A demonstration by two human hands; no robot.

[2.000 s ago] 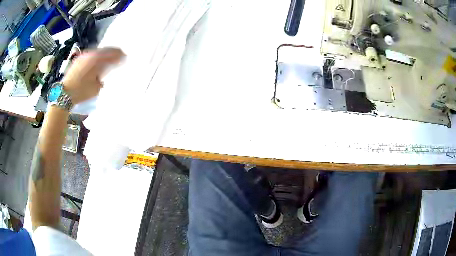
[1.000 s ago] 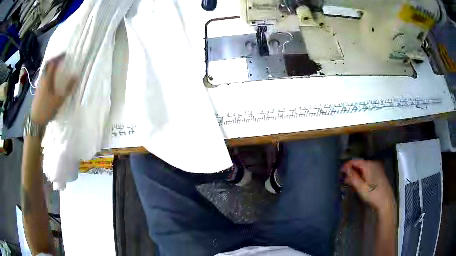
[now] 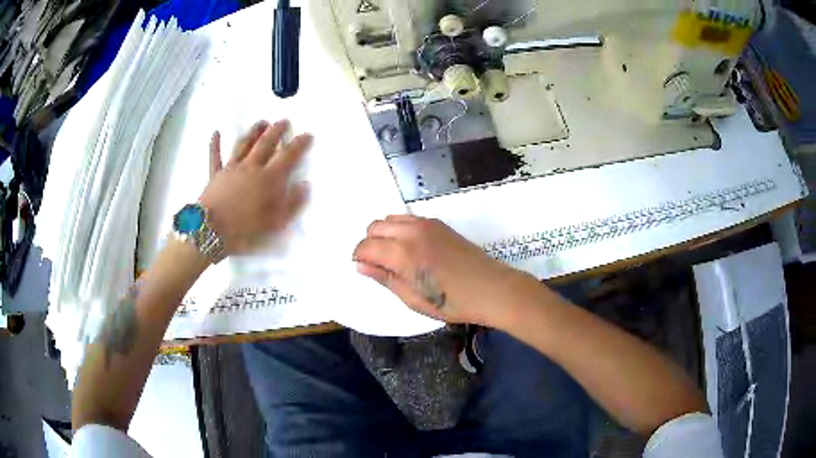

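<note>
A white cut panel (image 3: 331,259) lies on the tabletop left of the needles, its rounded lower end hanging over the front edge. My left hand (image 3: 257,192) is spread over the panel, fingers apart and slightly blurred, wearing a watch. My right hand (image 3: 420,266) is at the panel's right edge near the table front, fingers curled with the cloth edge at the fingertips. The bundle of panels (image 3: 116,179) lies fanned at the left table edge, beyond my left hand. The presser foot and needles (image 3: 408,125) are right of the panel, above the shiny needle plate.
The cream machine head (image 3: 573,72) fills the upper right. A black lamp (image 3: 285,52) hangs above the panel. A printed ruler (image 3: 626,218) runs along the front edge. Orange-handled scissors (image 3: 781,94) lie at far right. A grey-white bin (image 3: 743,268) stands below right.
My left hand has moved right from the bundle onto the panel. My right hand has come up from beside my leg to the panel's edge. The panel lies flatter and nearer the needles.
</note>
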